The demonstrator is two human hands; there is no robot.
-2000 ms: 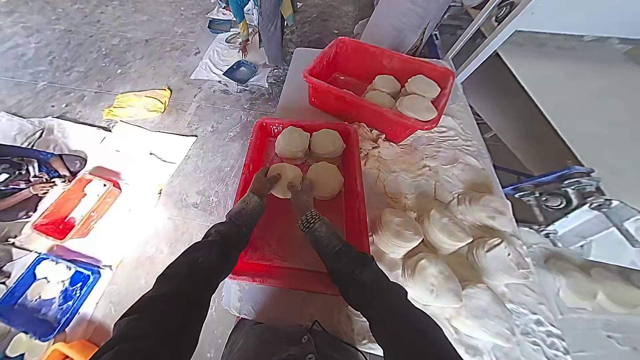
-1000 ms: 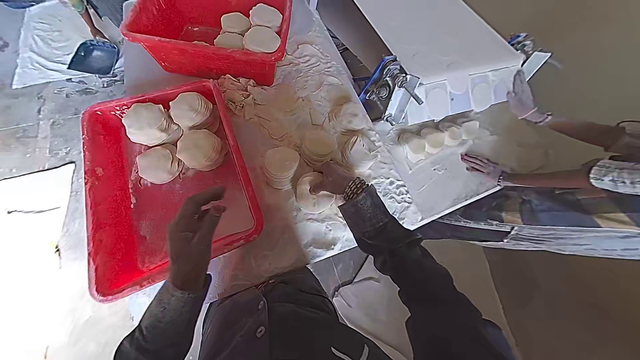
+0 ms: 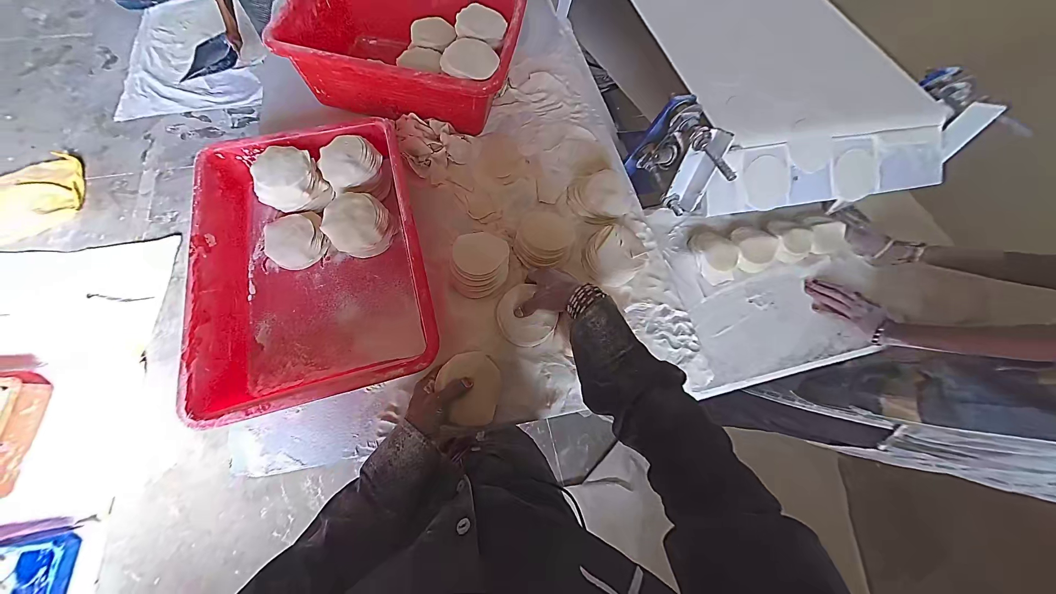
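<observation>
Near the table's front edge, my left hand (image 3: 437, 404) grips a stack of round dough sheets (image 3: 472, 389), thumb on top. My right hand (image 3: 551, 294), a beaded bracelet at its wrist, has its fingers on another round dough stack (image 3: 525, 323) on the floured table; how firmly it holds this is unclear. Just behind stand more stacks of dough rounds (image 3: 480, 257), (image 3: 544, 234). To the left, a shallow red plastic tray (image 3: 330, 330) holds several dough stacks (image 3: 357, 224) in its far half.
A deeper red tub (image 3: 396, 91) with several dough stacks stands behind the tray. At the right, a co-worker's hands (image 3: 850, 307) are by a row of dough rounds (image 3: 755, 247) below a machine's white conveyor (image 3: 792, 74). Crumpled dough scraps (image 3: 433, 147) lie beside the tray.
My hands have left the stacks in the red tray. My left hand, empty one second ago, now holds dough rounds at the table edge. The view has swung right.
</observation>
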